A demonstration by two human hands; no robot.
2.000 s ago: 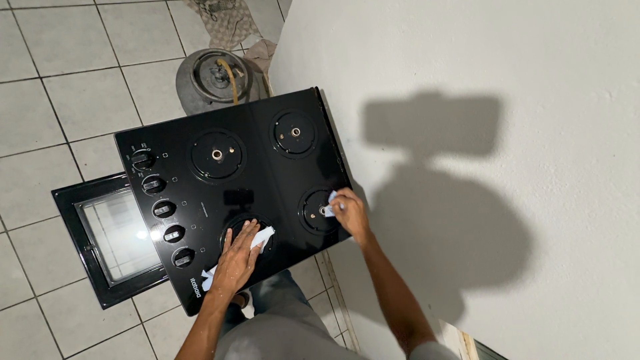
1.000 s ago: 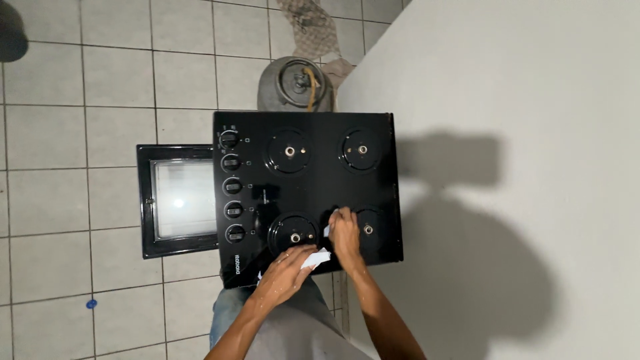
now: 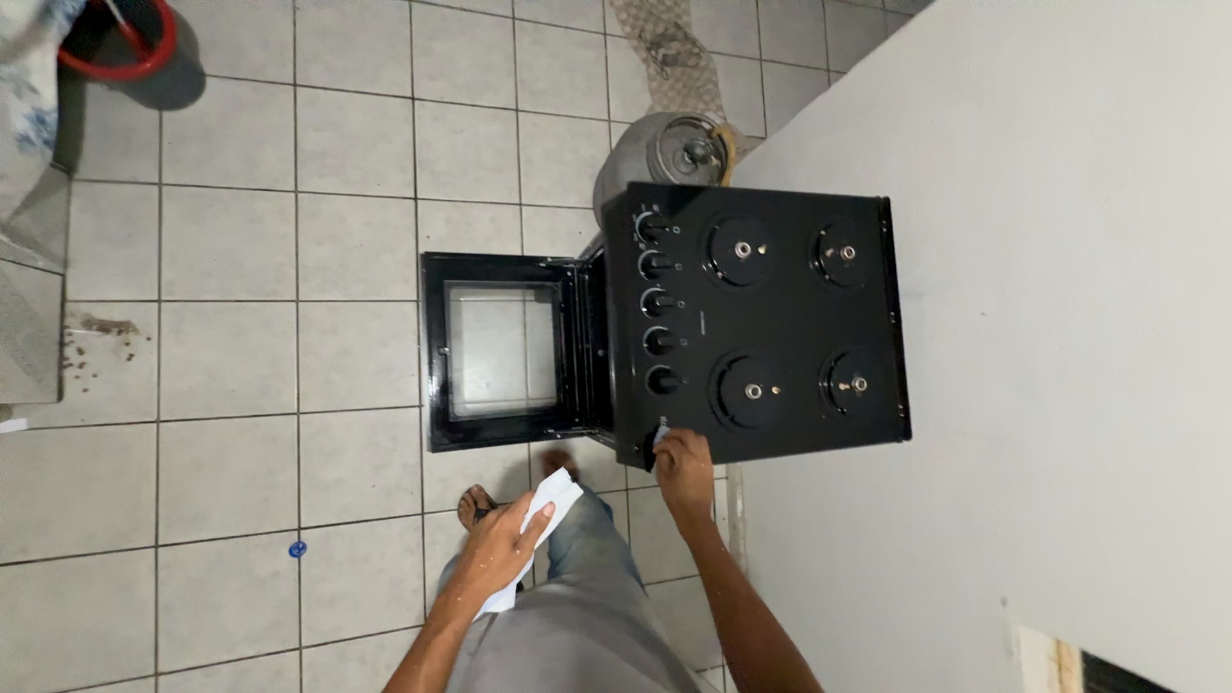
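A black gas stove (image 3: 799, 322) stands against the wall, its burners without caps or grates and a row of control knobs (image 3: 659, 303) along its left edge. My right hand (image 3: 685, 467) pinches a small piece of white paper or cloth (image 3: 662, 439) against the stovetop's near left corner, below the knobs. Off the stove, in front of my legs, my left hand (image 3: 500, 544) holds a folded white paper or cloth (image 3: 551, 502) between thumb and fingers. The oven door (image 3: 438, 351) hangs open to the left, with a glass pane in its middle.
A grey gas cylinder (image 3: 635, 159) touches the stove's far side, near a patterned cloth (image 3: 674, 58) on the tiles. The white wall (image 3: 1039, 289) rises at right. A red-rimmed bucket (image 3: 159, 67) is at upper left, brown bits (image 3: 87, 356) lie below, and a blue cap (image 3: 297, 549) lies on the floor.
Both hands have moved left: the left one has come off the stovetop with its white piece, and the right one has gone from between the near burners to the near left corner. The view has shifted.
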